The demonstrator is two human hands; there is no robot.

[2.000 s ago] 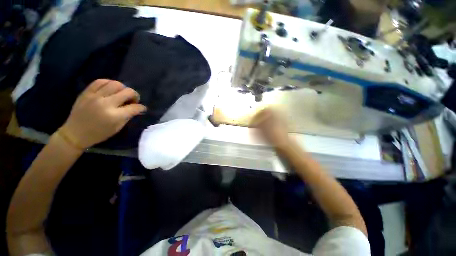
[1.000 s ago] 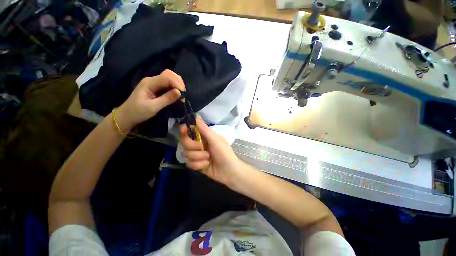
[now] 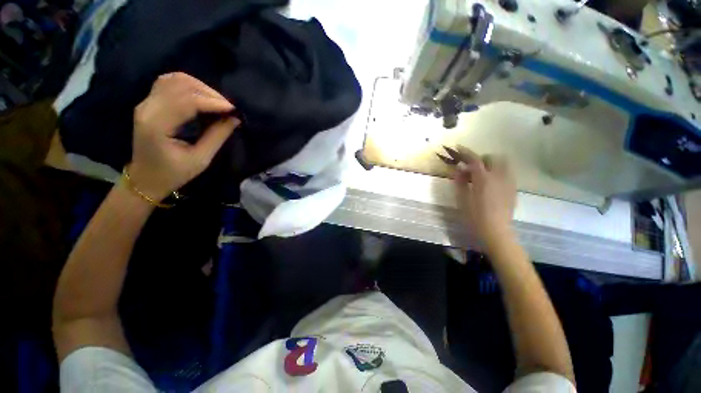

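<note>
My left hand (image 3: 181, 134) is over the heaped black fabric (image 3: 300, 73) at the left, thumb and fingertip pinched together at a dark edge of the cloth. A white cloth part (image 3: 303, 203) with a dark band hangs over the table's front edge, right of that hand. My right hand (image 3: 484, 188), blurred, is low over the machine bed (image 3: 407, 153). The dark tips of the thread snips (image 3: 450, 155) stick out from its fingers; whether it still grips them firmly is hard to tell. The needle area (image 3: 448, 115) has no cloth under it.
The white sewing machine head (image 3: 530, 84) with a blue stripe and dark display (image 3: 667, 146) stands at the right. The ruler strip (image 3: 400, 216) runs along the table's front edge. Papers and small items lie at the far right. Dark heaps lie at the far left.
My right hand has moved right with the snips, away from my left hand to the machine bed. My left hand has come down and left over the black fabric. The view has shifted.
</note>
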